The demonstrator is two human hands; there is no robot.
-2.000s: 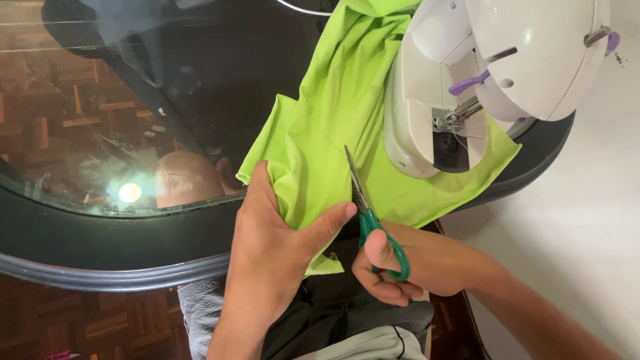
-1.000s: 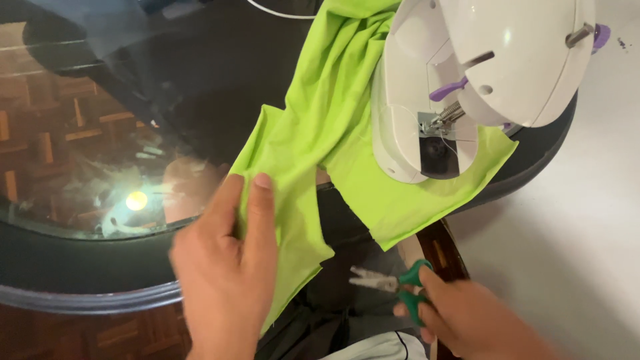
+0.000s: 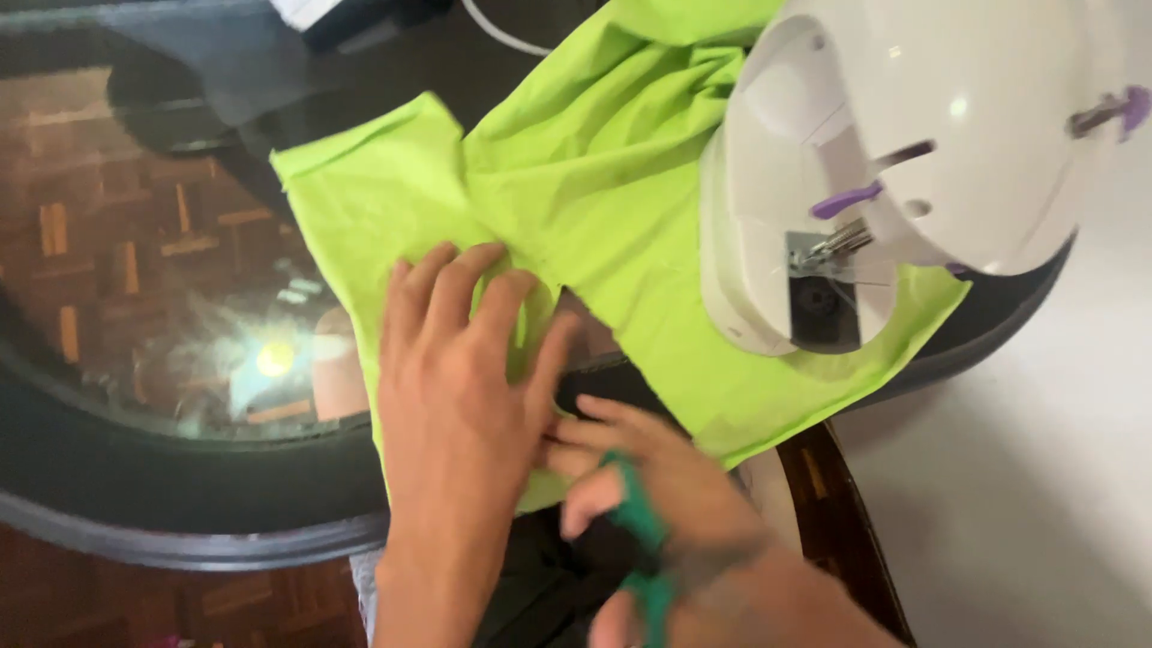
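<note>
Lime-green fabric (image 3: pixel 576 216) lies over the glass tabletop, with a slit between its left and right parts. My left hand (image 3: pixel 459 360) rests palm down on the left part, fingers spread a little. Just right of it, my right hand (image 3: pixel 657 486) has its fingers stretched toward the fabric's lower edge, with green-handled scissors (image 3: pixel 639 513) hooked on the thumb and other fingers. The scissor blades cannot be made out. A white mini sewing machine (image 3: pixel 810 180) stands at the right, and fabric lies under and around its base.
The glass tabletop (image 3: pixel 162 270) has a dark rim (image 3: pixel 180 486) curving along the near side. A white cable (image 3: pixel 508 36) and part of a white-and-dark object (image 3: pixel 315 18) are at the top. A brown wooden piece (image 3: pixel 828 513) shows below the table at right.
The left fabric part now lies flatter and farther over the glass, under my left hand. My right hand has moved left to the fabric with the scissors, which were held clear of it a second ago.
</note>
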